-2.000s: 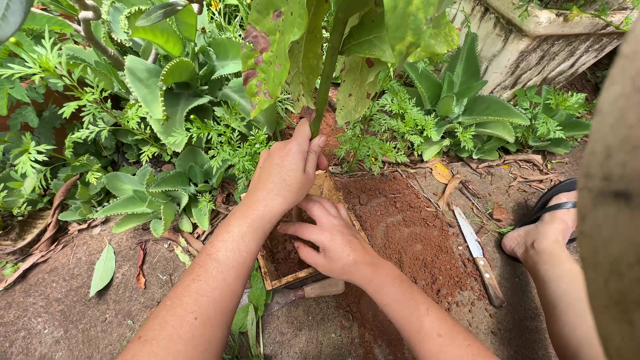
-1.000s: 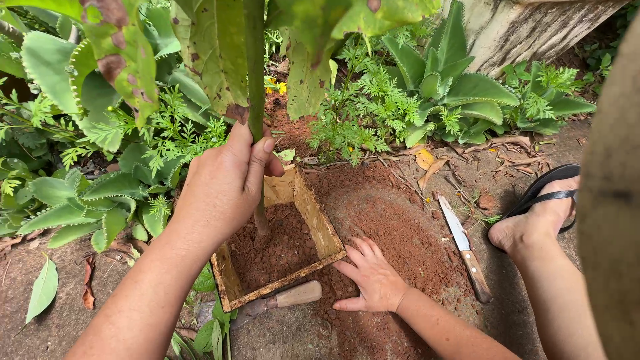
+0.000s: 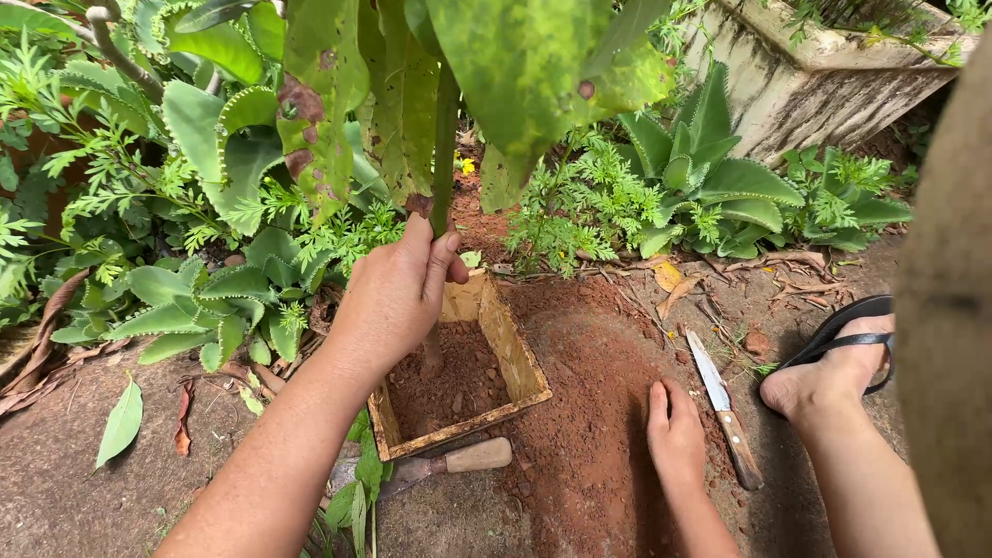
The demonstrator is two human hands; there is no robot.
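My left hand (image 3: 399,291) grips the green stem (image 3: 444,147) of a leafy plant above a square wooden box (image 3: 515,349). The plant's lower stem stands in reddish soil (image 3: 457,384) inside the box, and its big spotted leaves (image 3: 535,70) hang over the top of the view. To the right of the box, my right hand (image 3: 676,438) rests on its edge at the loose red soil (image 3: 589,372) spread over the ground; its palm side is hidden, so whether it holds soil cannot be told.
A knife with a wooden handle (image 3: 736,446) lies right of my right hand, near a foot in a black flip-flop (image 3: 837,349). A wooden-handled trowel (image 3: 477,456) lies against the box's front. Low green plants (image 3: 209,302) and a weathered planter (image 3: 814,85) stand behind.
My right hand was at the stem's base over the box, then spread flat beside the box; now it is farther right, near the knife. My left hand has kept its hold on the stem.
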